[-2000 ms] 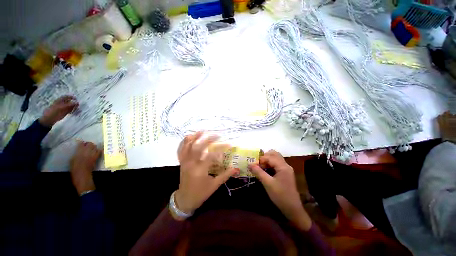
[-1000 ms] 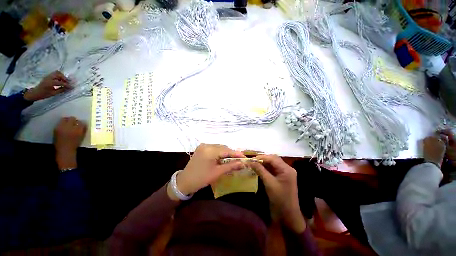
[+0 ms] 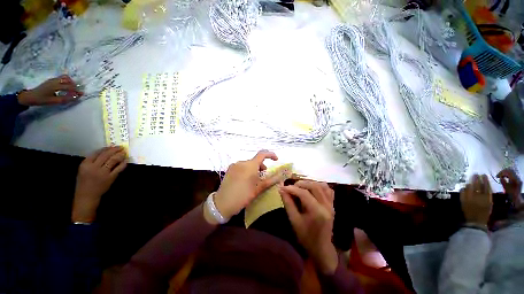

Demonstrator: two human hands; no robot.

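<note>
My left hand (image 3: 238,186), with a white band at the wrist, holds a palm-sized yellow label sheet (image 3: 264,205) over the lap at the table edge. The sheet is tilted, with few printed marks near its top and bare yellow below. My right hand (image 3: 310,209) is at the sheet's right edge, thumb and fingertips pinched together; whether a label is between them is too small to tell. Straight ahead lies a loose curved bunch of thin white cables (image 3: 253,133), its dark tips at the right. A few strands hang toward my left hand.
A thick cable hank (image 3: 368,97) with white ends lies right of centre, another hank (image 3: 422,109) farther right. Label sheets (image 3: 158,106) lie at left on the white table (image 3: 281,63). Another person's hands (image 3: 100,172) are at left, another's (image 3: 476,201) at right. A blue basket (image 3: 488,54) stands back right.
The yellow sheet, earlier held up across both hands and then bent down, is now tilted in my left hand. My right fingertips have moved down slightly along its right side. The neighbours' hands have shifted.
</note>
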